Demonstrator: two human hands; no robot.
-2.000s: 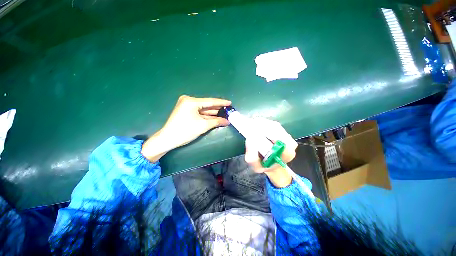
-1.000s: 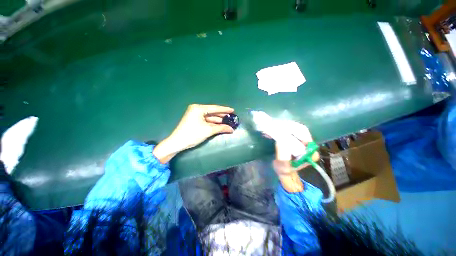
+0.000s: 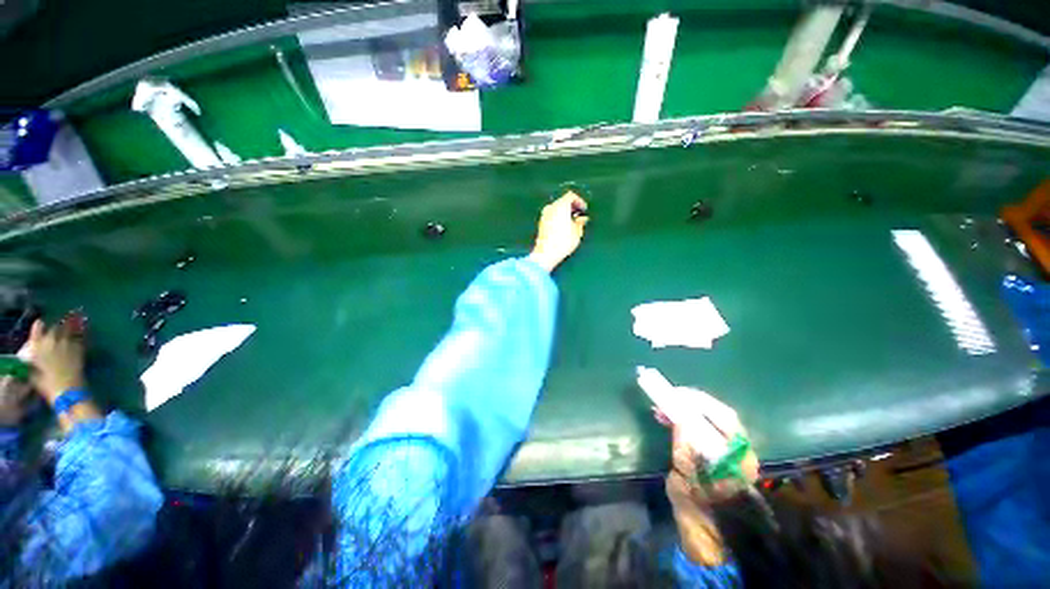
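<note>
My left hand (image 3: 560,234) reaches far forward over the dark green belt, its fingertips closed around a small dark component (image 3: 579,212) that is mostly hidden by the fingers. My right hand (image 3: 705,435) is near the belt's front edge, shut on a white dispensing syringe (image 3: 659,389) with its tip pointing up and left. The syringe's green cap (image 3: 729,459) shows at the rear of the hand, blurred. Other small dark components lie singly on the belt, one left of my left hand (image 3: 433,230) and others to the right (image 3: 700,211).
A white paper piece (image 3: 681,323) lies beyond the syringe. A larger white piece (image 3: 193,361) and black parts (image 3: 159,308) lie left, near another person's hands (image 3: 58,359). A metal rail (image 3: 507,145) runs behind, with papers (image 3: 386,81) on a ledge. A white strip (image 3: 944,290) is at right.
The view has tilted up, showing the rail and ledge. My left hand has moved from near the syringe to the far part of the belt. My right hand still holds the syringe near the front edge.
</note>
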